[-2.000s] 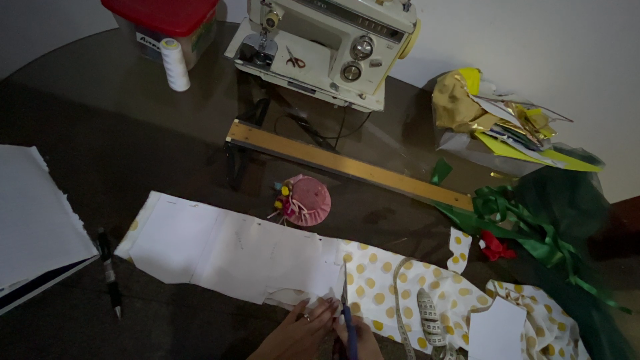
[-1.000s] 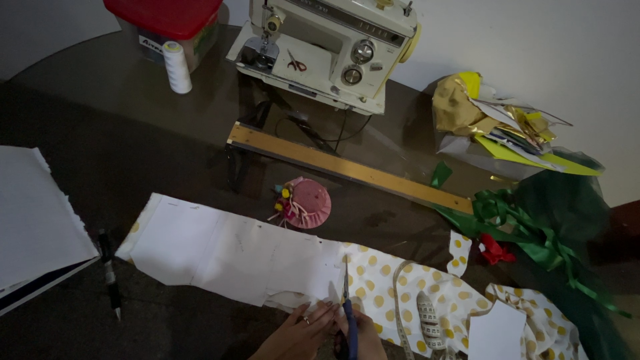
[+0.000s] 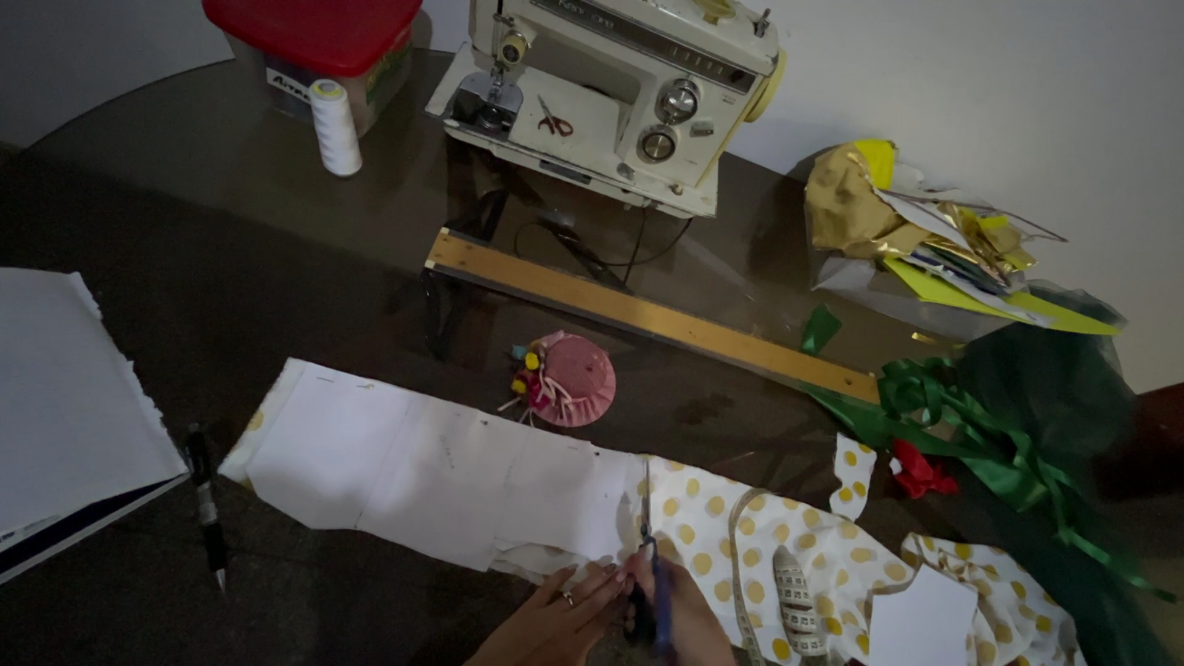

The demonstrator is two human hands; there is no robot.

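A long white paper pattern [image 3: 444, 472] lies pinned on white fabric with yellow polka dots [image 3: 708, 527]. My left hand [image 3: 564, 615] presses flat on the lower right end of the paper and holds nothing. Its fingertips meet my right hand [image 3: 680, 601], which grips blue-handled scissors [image 3: 660, 592]. Their blades point away from me along the paper's right edge, over the fabric. To the right, a tape measure [image 3: 795, 606] lies partly wound on the fabric, near a small white paper piece [image 3: 925, 620]. A pink pincushion [image 3: 575, 379] sits just beyond the pattern.
A sewing machine [image 3: 620, 92] carrying small scissors [image 3: 555, 123] stands at the back, beside a thread cone [image 3: 335, 129] and a red-lidded tub [image 3: 319, 37]. A wooden strip [image 3: 647, 314] crosses the table. Green ribbon [image 3: 999, 462] and scraps [image 3: 934, 231] lie right; a pen [image 3: 205, 509] and paper [image 3: 74, 398] left.
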